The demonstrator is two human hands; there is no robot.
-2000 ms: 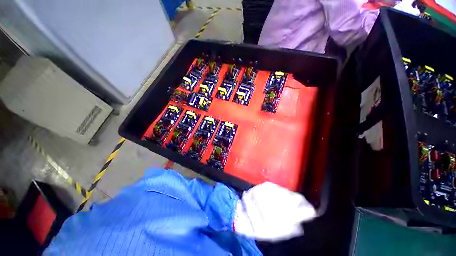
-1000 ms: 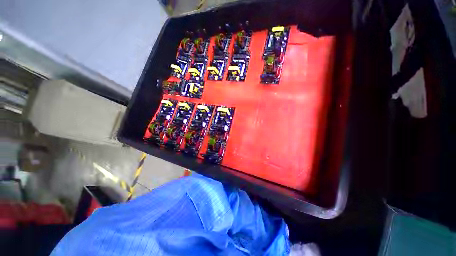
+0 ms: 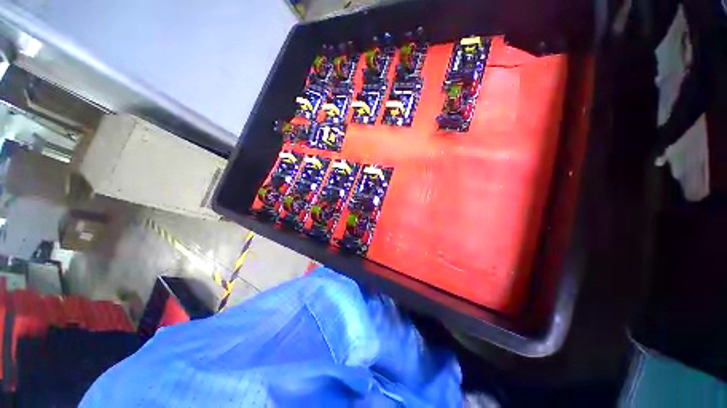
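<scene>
A large black tote [image 3: 446, 315] stands in front of me, lined with a red-orange sheet [image 3: 454, 199]. Several circuit boards [image 3: 369, 209] with yellow blocks lie on the sheet in two rows on the left side. One single board [image 3: 462, 84] lies apart near the far side. My left arm in a blue sleeve reaches along the tote's near side. Only a blurred sliver of my left hand [image 3: 481, 400] in its white glove shows at the bottom edge, so its fingers and any hold are hidden. My right hand is out of the picture.
A black wall with torn paper labels [image 3: 687, 163] rises at the right. A green surface [image 3: 666, 382] shows at the lower right. A pale cabinet [image 3: 191, 52] and a beige box [image 3: 147, 163] stand left. Red and black bins [image 3: 64, 315] are at the lower left.
The view has swung left and closer to the tote; the neighbouring person has left the picture. My left glove has dropped from the tote's near rim almost out of view. The boards lie as before.
</scene>
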